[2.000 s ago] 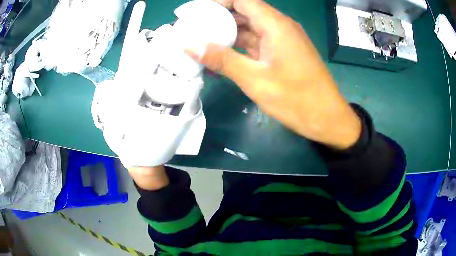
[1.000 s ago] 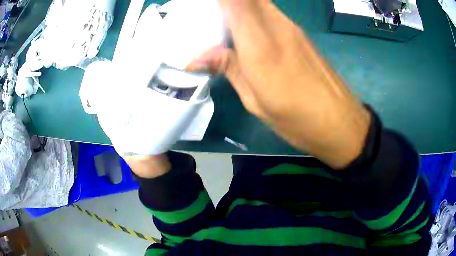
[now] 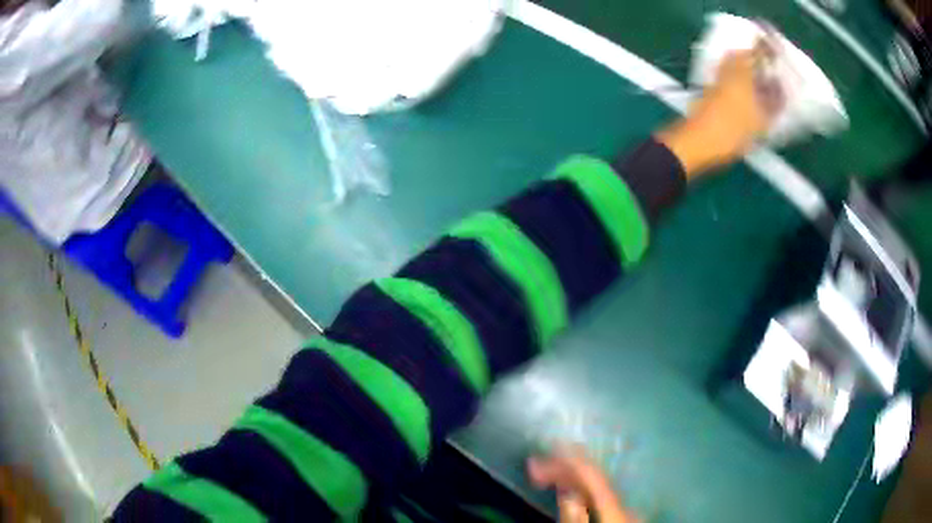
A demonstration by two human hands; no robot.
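Observation:
My left hand (image 3: 728, 114) is stretched out to the upper right, across the green bench mat. Its fingers are closed on a white rounded part (image 3: 812, 97), which looks like a camera body. The part is blurred, and I cannot tell whether it touches the mat. My right hand (image 3: 580, 488) is low at the bottom edge, blurred and partly cut off. Its visible fingers are apart and nothing shows in them.
The screw feeder (image 3: 818, 393) stands at the right, with a small white piece (image 3: 892, 437) beside it. White bagged items (image 3: 378, 46) lie at the top. Plastic bags (image 3: 66, 123) and a blue stool (image 3: 153, 255) are at the left. White lines cross the mat.
The view has swung round. My left hand has gone from under the large white camera body near me to the far upper right. My right hand has left the camera body and is lower.

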